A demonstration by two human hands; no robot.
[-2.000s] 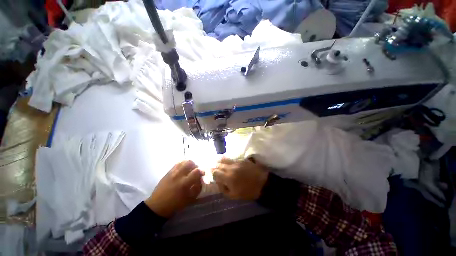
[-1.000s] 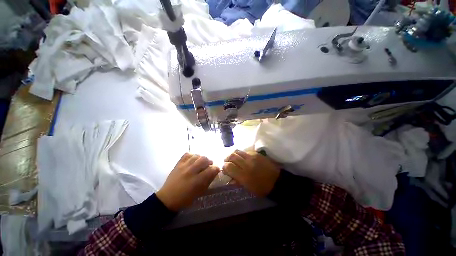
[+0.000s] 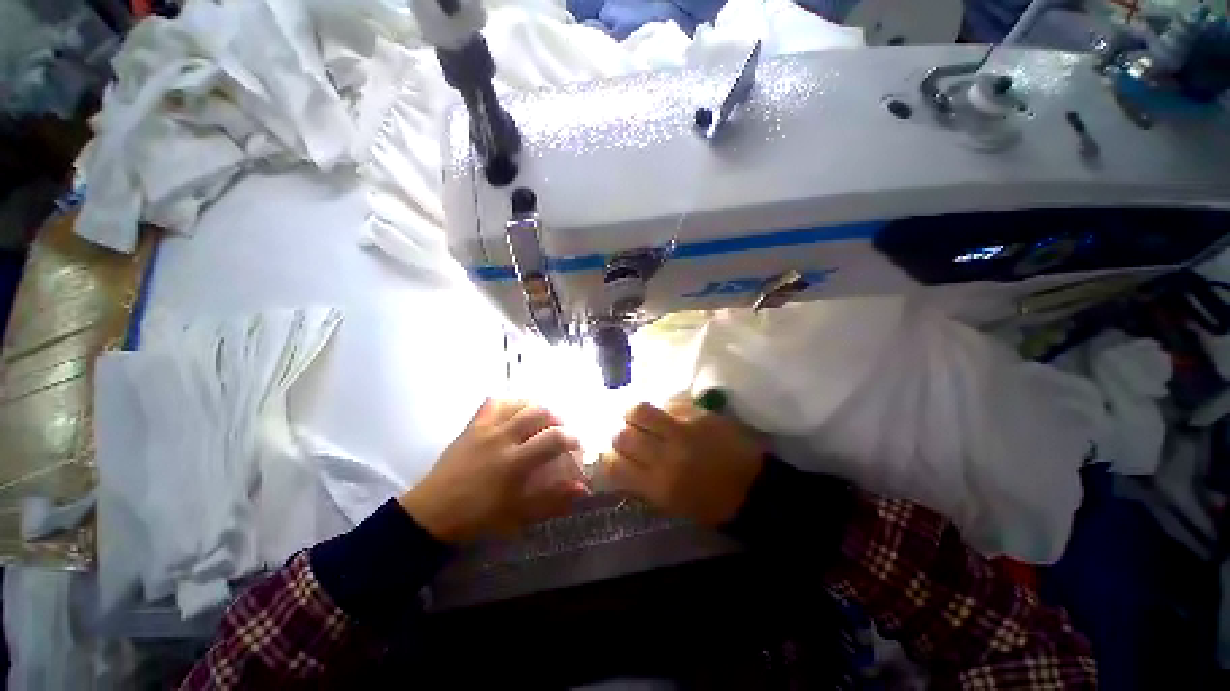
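My left hand (image 3: pixel 502 470) and my right hand (image 3: pixel 685 462) are close together at the table's front, just below the needle area of the white sewing machine (image 3: pixel 648 149). Their fingertips pinch white fabric that is mostly washed out by the bright light. The needle and presser foot are hard to make out in the glare. A green item (image 3: pixel 711 400) shows at my right hand. A wide white garment piece (image 3: pixel 904 405) lies bunched under and right of the machine arm. A fanned stack of white strips (image 3: pixel 202 452) lies left of my left hand.
A rumpled heap of white gathered pieces (image 3: pixel 229 101) lies behind at the left. A brown plastic-wrapped surface (image 3: pixel 61 392) is at the far left. Blue cloth (image 3: pixel 634 14) shows behind the machine. A thread guide (image 3: pixel 982 108) stands on top of the head.
The view has shifted, so the machine sits higher in the picture. My hands stay close together below the needle; my left fingers have spread slightly, and the green item shows more clearly.
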